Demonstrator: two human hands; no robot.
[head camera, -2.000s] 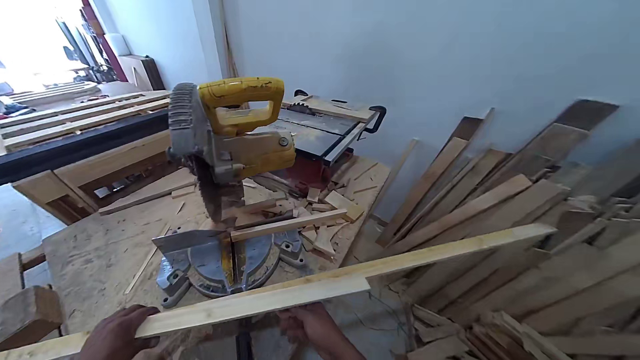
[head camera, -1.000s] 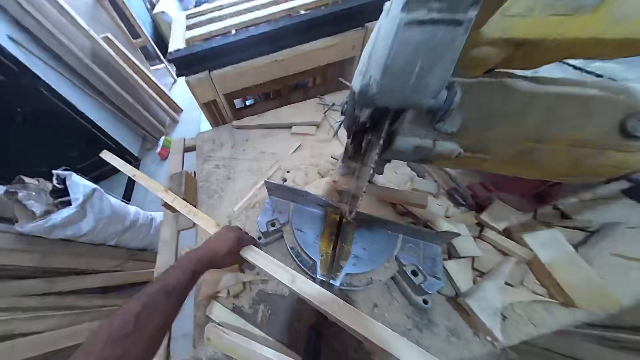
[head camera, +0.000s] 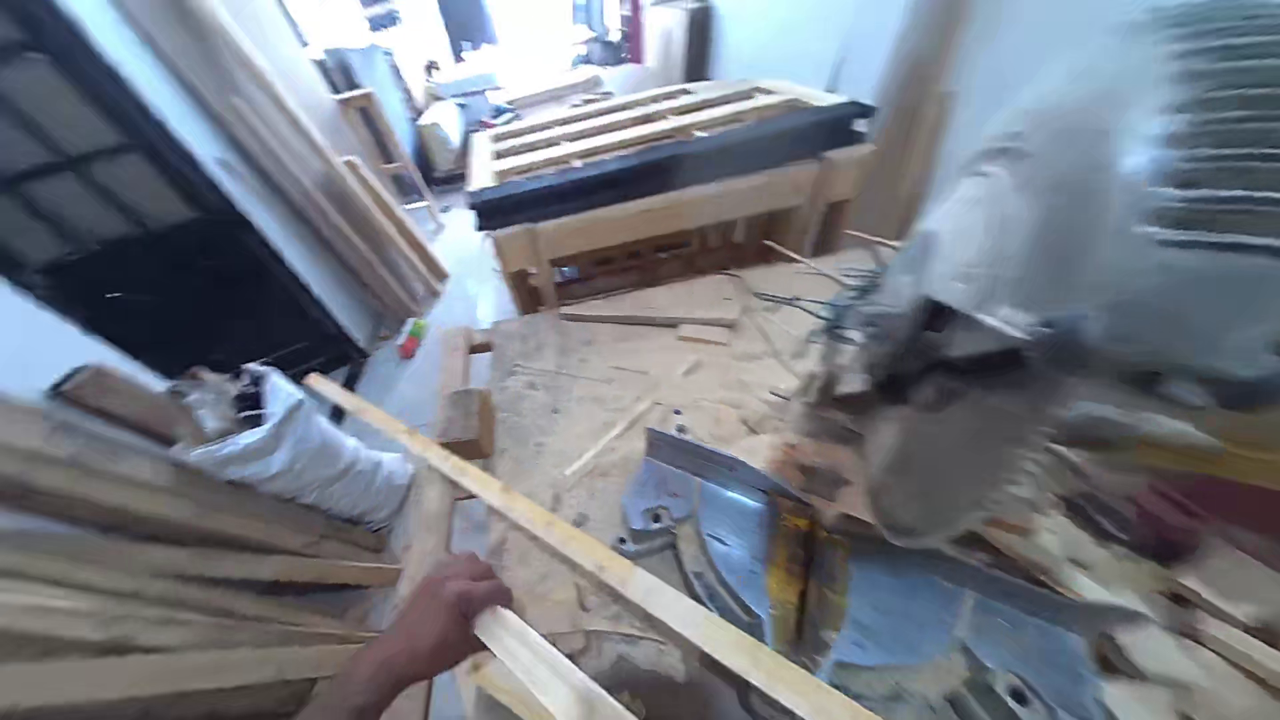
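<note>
My left hand (head camera: 455, 610), at the lower middle left, grips the end of a short pale wooden strip (head camera: 548, 668) that runs out of the bottom edge. Just beyond it, a longer wooden strip (head camera: 590, 555) slants across the workbench (head camera: 540, 400), passing in front of the miter saw's metal base (head camera: 735, 530) and its yellow slotted insert (head camera: 790, 570). The saw head (head camera: 960, 400) looms blurred at the right, its blade raised over the base. My right hand is outside the frame.
Wood offcuts (head camera: 1150, 640) lie right of the saw. A slatted wooden frame (head camera: 690, 205) stands behind the bench. At left are a white sack (head camera: 310, 465), stacked boards (head camera: 180, 600) and a dark metal door (head camera: 150, 220). Sawdust covers the bench.
The view has swung left. My right hand, seen two seconds ago, is out of view. My left hand, on the long strip one second ago, now holds the short strip's end.
</note>
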